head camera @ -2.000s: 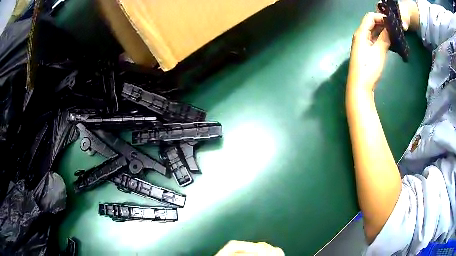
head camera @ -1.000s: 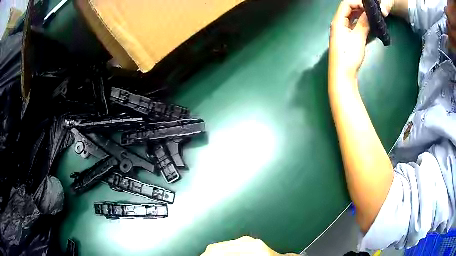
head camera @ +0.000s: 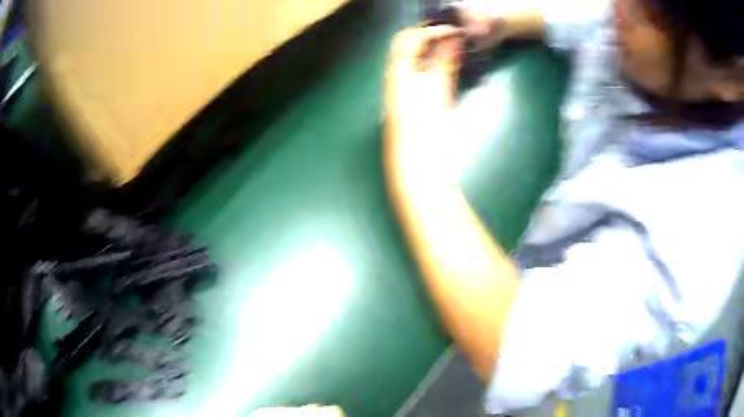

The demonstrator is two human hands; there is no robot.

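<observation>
The view is blurred. A pile of black plastic parts (head camera: 167, 265) lies at the left on the green table (head camera: 285, 191). Long bars cross each other there, with one bar (head camera: 139, 387) at the near side of the pile. A black plastic bag (head camera: 24, 379) is at the far left, dark and hard to make out. Only a thin, pale sliver of one of my hands (head camera: 298, 411) shows at the bottom edge, right of the pile and apart from it. I cannot tell which hand it is or whether it holds anything. The other hand is out of view.
A large tan cardboard box (head camera: 179, 77) stands at the upper left, behind the pile. A co-worker in a light blue jacket (head camera: 604, 269) sits at the right, bare forearm over the table, both hands at a dark part (head camera: 473, 65). A blue stool or crate (head camera: 673, 383) is at the lower right.
The view has swung right, so pile, box and co-worker appear further left and the co-worker's head now shows. The hand sliver at the bottom has shifted left and shrunk. The pile looks unchanged.
</observation>
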